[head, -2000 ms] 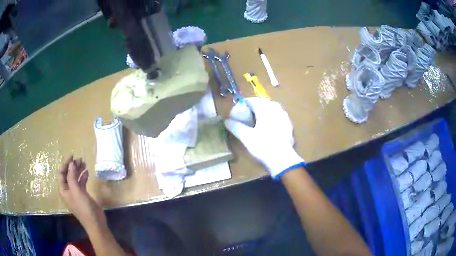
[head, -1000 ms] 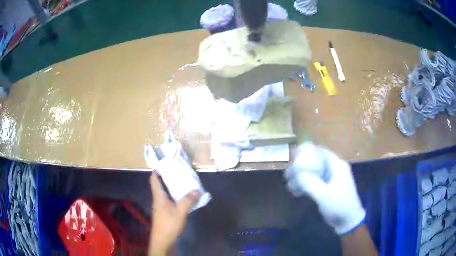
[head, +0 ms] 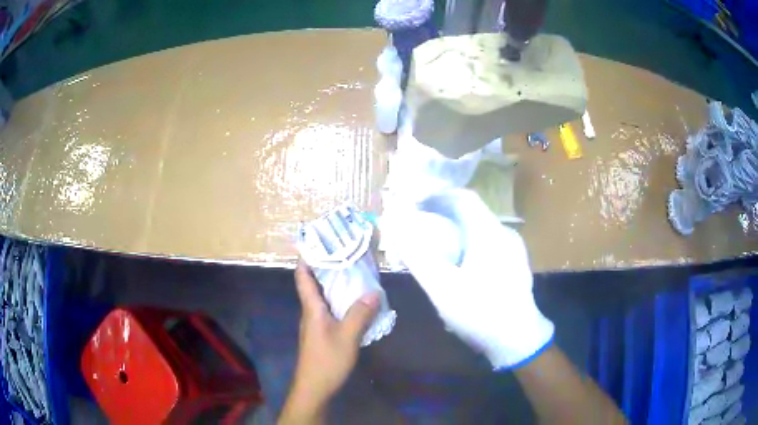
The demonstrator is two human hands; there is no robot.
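My bare left hand (head: 332, 336) grips a grey-white tubular piece (head: 353, 286) just off the bench's front edge, its open folded top facing up. My right hand (head: 478, 278), in a white knit glove with a blue cuff edge, is closed around a whitish squeeze bottle (head: 442, 228), mostly hidden by the glove. The bottle's blue-green tip is at the right rim of the tubular piece; whether they touch is unclear. A cream-yellow block (head: 499, 91) hangs under a dark clamp above a white cloth (head: 428, 170) and a pale yellow-green base (head: 497, 187).
Tubular pieces (head: 719, 170) cluster on the bench's right end. A yellow knife (head: 570, 141), a partly hidden pen (head: 588, 124) and a wrench end (head: 538, 141) lie right of the block. A fluffy-topped cylinder (head: 405, 33) stands behind. A red stool (head: 133, 365) is below left, between blue crates.
My left hand has taken hold of the tubular piece that stood on the bench and lifted it. My right hand has brought the bottle over to it. The view has shifted left.
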